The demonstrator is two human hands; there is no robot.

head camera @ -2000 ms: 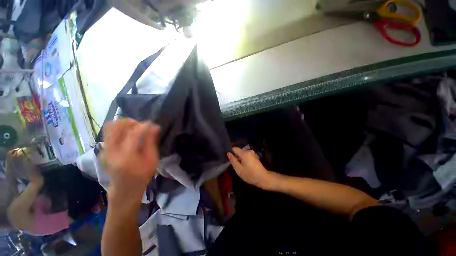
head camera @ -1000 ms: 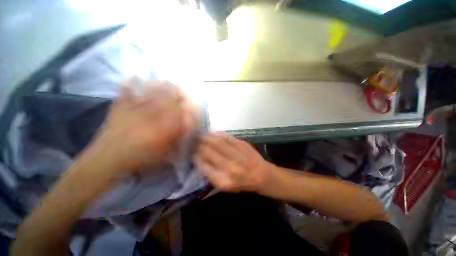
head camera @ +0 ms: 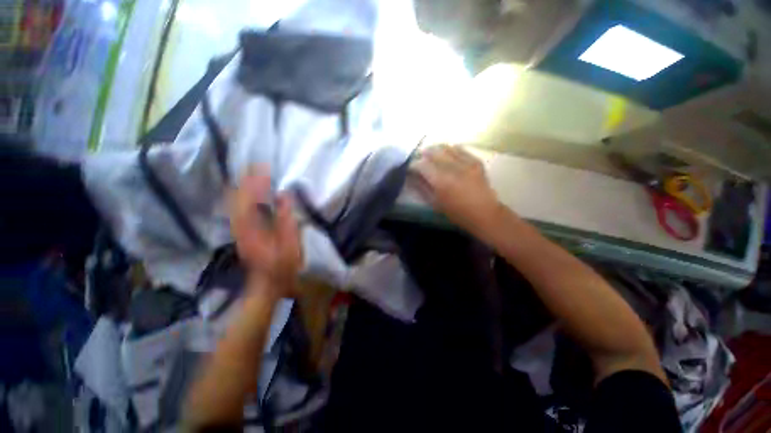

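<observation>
The garment piece (head camera: 245,127), light cloth with dark stripes and a dark grey patch (head camera: 304,69), hangs loose from the lit table top over its front edge. My left hand (head camera: 269,228) is slightly blurred, in front of the lower cloth, with thumb and fingers apart. My right hand (head camera: 452,178) is at the table edge, its fingers closed on the dark right-hand edge of the garment piece. Lamp glare hides the needle area and the cloth's upper right part.
The sewing machine's teal panel (head camera: 640,52) is upper right. Red- and yellow-handled scissors (head camera: 676,207) lie beside a dark flat object (head camera: 732,216). Cut pieces (head camera: 161,364) are heaped below left, with more cloth (head camera: 693,347) below right. Plastic packaging (head camera: 72,76) is upper left.
The view has shifted. The cloth, bunched at my hands a second ago, now hangs spread with its dark patch showing. My left hand has come away from my right, which is now at the cloth's right edge.
</observation>
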